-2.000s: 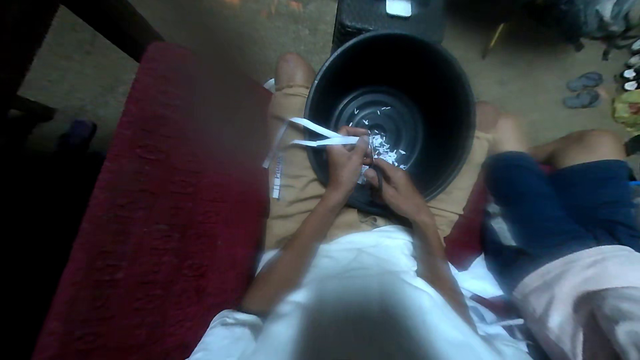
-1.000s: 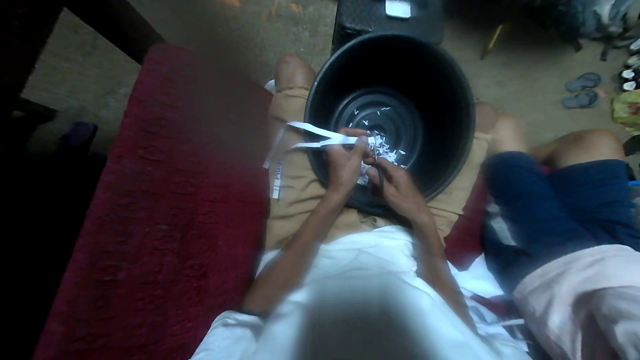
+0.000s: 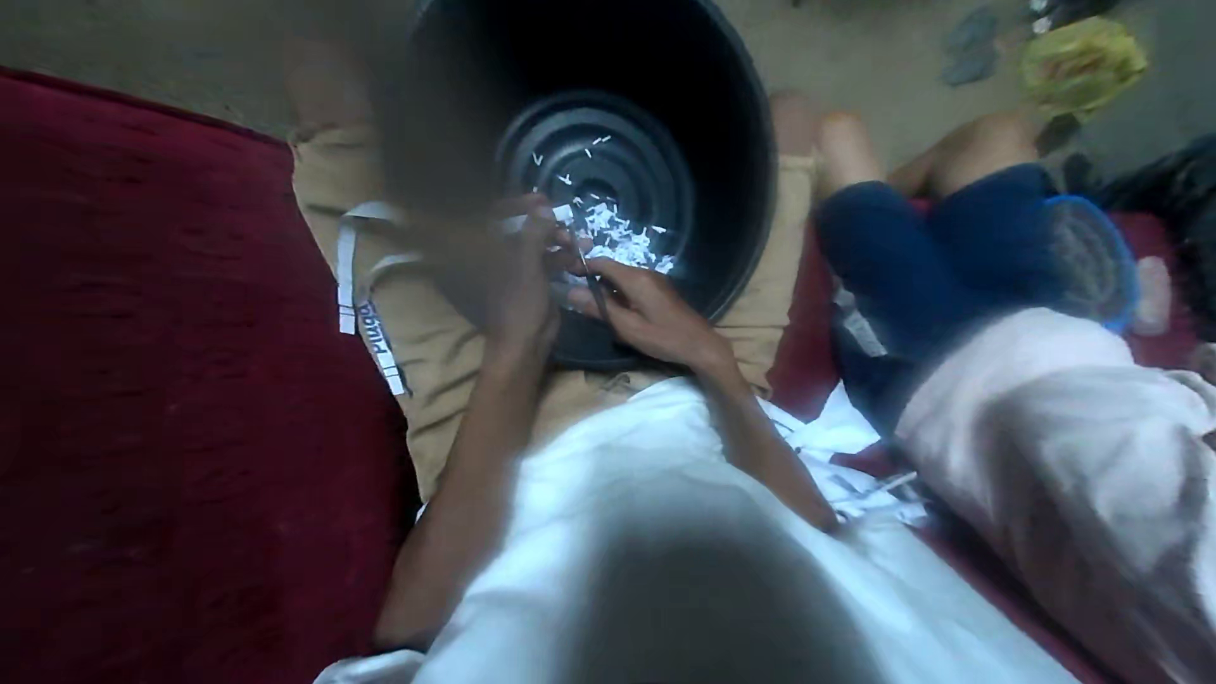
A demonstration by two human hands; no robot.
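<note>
My left hand (image 3: 534, 256) is shut on white paper strips (image 3: 348, 271) over the near left part of a black plastic tub (image 3: 750, 190); their free ends hang down across my left thigh. A dark blur hides part of the strips and of this hand. My right hand (image 3: 646, 309) grips a pair of scissors (image 3: 593, 283), whose blades point up toward the paper end at my left fingers. Small white paper clippings (image 3: 617, 237) lie in the bottom of the tub, which is between my legs.
A red cloth-covered seat (image 3: 171, 380) extends on the left. At the right sits a person in blue shorts (image 3: 912, 256), close to my right leg. White paper pieces (image 3: 841, 427) lie between us. A yellow plastic bag (image 3: 1083, 65) is on the floor at the upper right.
The view has shifted and tilted noticeably. Both hands stay together over the tub, with the strips and the scissors still held.
</note>
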